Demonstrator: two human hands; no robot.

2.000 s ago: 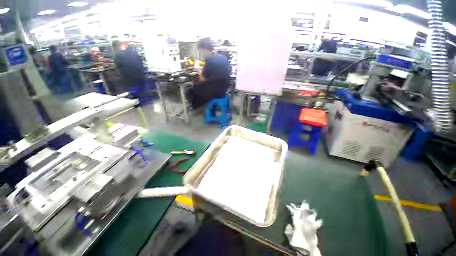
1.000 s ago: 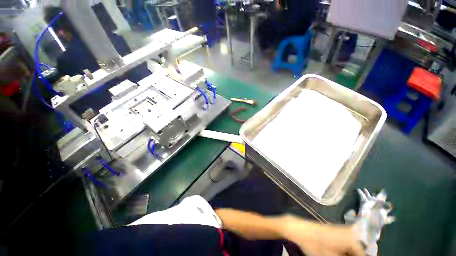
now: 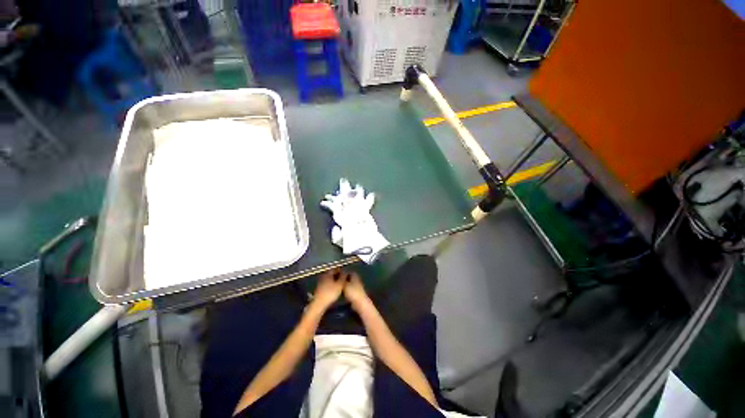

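Observation:
A silver metal tray (image 3: pixel 296 214) with rolled rim and a white liner (image 3: pixel 216 200) lies on the left of the green cart top (image 3: pixel 376 147). A pair of crumpled white gloves (image 3: pixel 354 220) lies to its right, near the cart's front edge. My left hand (image 3: pixel 328 288) and my right hand (image 3: pixel 355 290) are close together between my knees, just below the cart edge, with no gloves on. I see nothing held in them. The fingers are small and partly hidden, so their pose is unclear.
A cream tube handle (image 3: pixel 453 122) with black joints stands at the cart's right end. Right of it is a dark table with a large orange panel (image 3: pixel 629 73). Behind are a blue stool with a red top (image 3: pixel 315 23) and a white machine (image 3: pixel 399 41).
The view has swung right and down. An arm that reached out to the gloves one second ago is now drawn back, and both hands are together near my lap. The gloves remain on the cart.

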